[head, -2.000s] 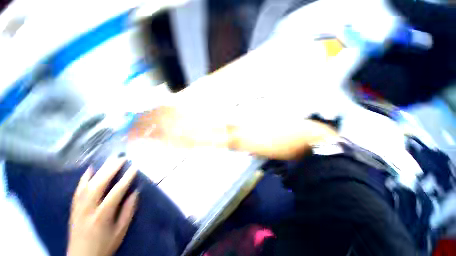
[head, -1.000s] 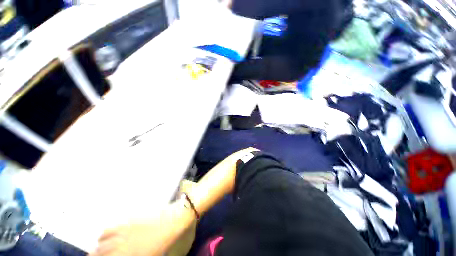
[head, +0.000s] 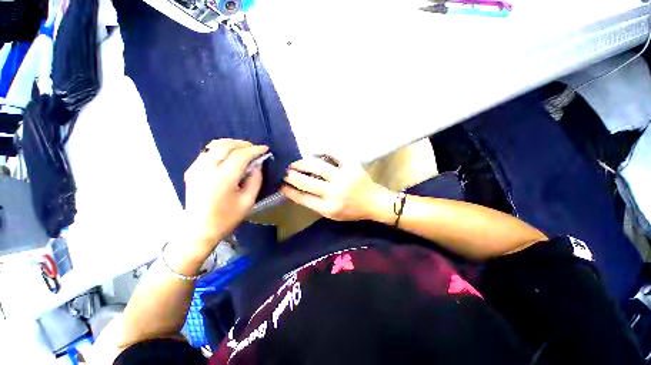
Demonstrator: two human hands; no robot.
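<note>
A dark navy garment panel [head: 193, 85] lies on the white table, running from the machine's needle area [head: 246, 39] down to the front edge. A seam line runs lengthwise along its right part. My left hand [head: 225, 175] is on the panel's lower end, thumb and forefinger pinching the cloth by the seam; a small pale bit shows between them. My right hand [head: 332, 187] is at the panel's lower right edge, fingertips touching it; whether it grips the cloth is hidden.
Thread snips [head: 467, 8] with pink and blue handles lie at the top right. A ruler strip [head: 599, 36] follows the front edge. Dark folded pieces [head: 75, 57] hang at the left, with red-handled scissors [head: 48, 267] below. Navy cloth [head: 564, 185] is heaped at the right; a blue crate [head: 203, 306] is below.
The view has swung back from the right side to the sewing area. My right arm was reaching across the table's front edge; now both hands are together at the panel's lower end.
</note>
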